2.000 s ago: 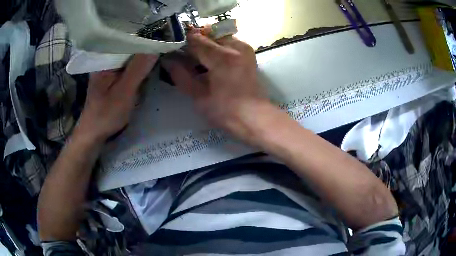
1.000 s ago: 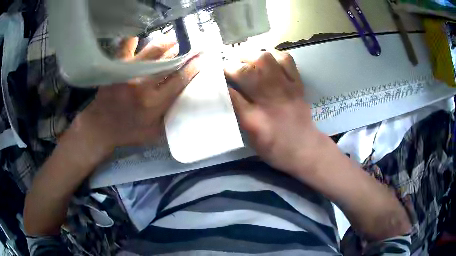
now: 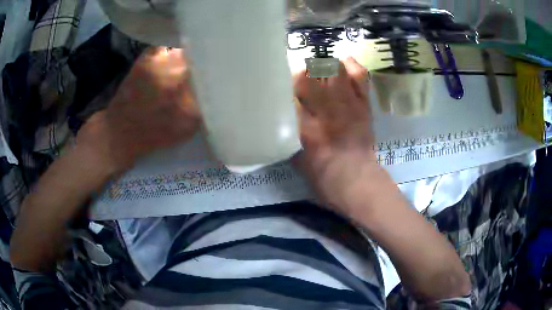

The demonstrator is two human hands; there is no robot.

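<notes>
The pale rounded arm of the sewing machine (image 3: pixel 242 85) is close to the camera and hides the middle of the work. A thin white edge, probably of the white cuff piece (image 3: pixel 246 170), shows just below it. My left hand (image 3: pixel 158 100) is blurred at the left of the arm, its fingertips partly hidden. My right hand (image 3: pixel 334 112) is at the right of the arm, fingers bent near the bright lamp light. What either hand touches or grips is hidden. The needle is not visible.
Tension springs (image 3: pixel 399 54) hang at the upper right. Purple snips (image 3: pixel 453 79), a flat brown tool (image 3: pixel 493 85) and a yellow block (image 3: pixel 531 102) lie on the right. A ruler (image 3: pixel 448 145) runs along the table edge. Plaid cloth (image 3: pixel 51 66) lies at left; white cloth (image 3: pixel 445 191) hangs at right.
The view has shifted, so the machine's pale arm and springs now cover the middle and upper right. The white cuff piece, plain between my hands before, is nearly all hidden.
</notes>
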